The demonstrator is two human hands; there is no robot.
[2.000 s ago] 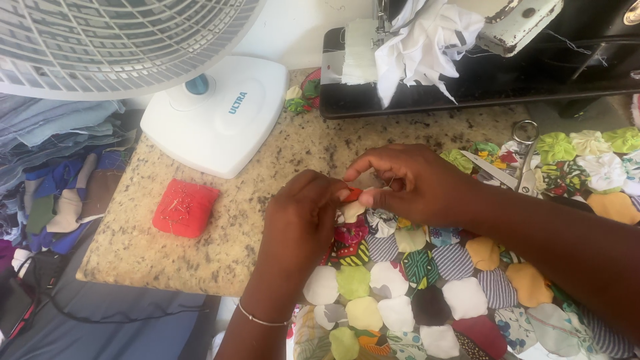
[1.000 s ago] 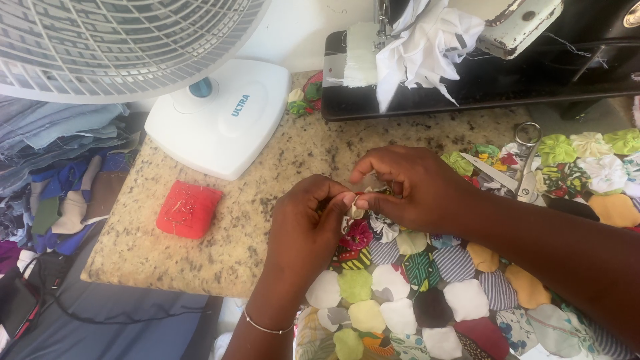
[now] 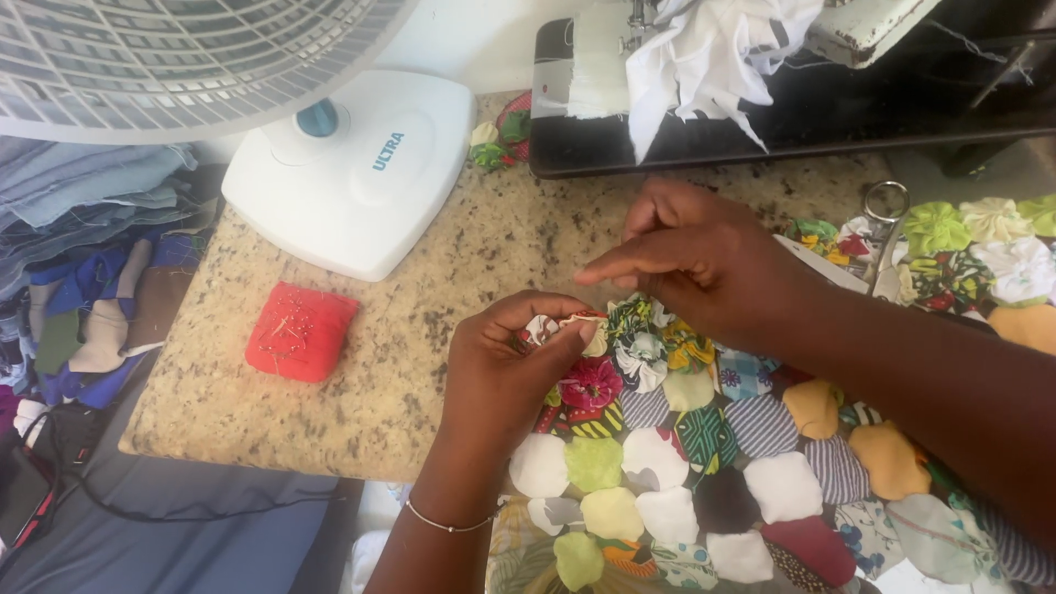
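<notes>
My left hand (image 3: 516, 355) pinches small gathered fabric rosettes (image 3: 596, 330), one cream and one edged in red, between thumb and fingertips at the upper left edge of a patchwork of fabric yo-yos (image 3: 652, 462). Up and to the right of it, my right hand (image 3: 685, 247) hovers with thumb and index finger nearly together; whether a needle or thread is between them cannot be seen. The patchwork spreads under and below both hands, partly hidden by my right forearm. Metal scissors (image 3: 887, 247) lie on it beyond that forearm. A red pincushion (image 3: 301, 332) with pins rests on the granite top.
A white fan base (image 3: 355, 173) stands at the upper left of the granite table (image 3: 396, 363). A black sewing machine bed (image 3: 808, 124) with white cloth (image 3: 718, 66) on it runs along the back. Folded denim (image 3: 82, 190) and fabric scraps (image 3: 99, 330) are piled at left.
My hands were together at the fabric a second ago; now my right hand is apart from my left, which still pinches the fabric. The red-edged piece shows between my left fingertips.
</notes>
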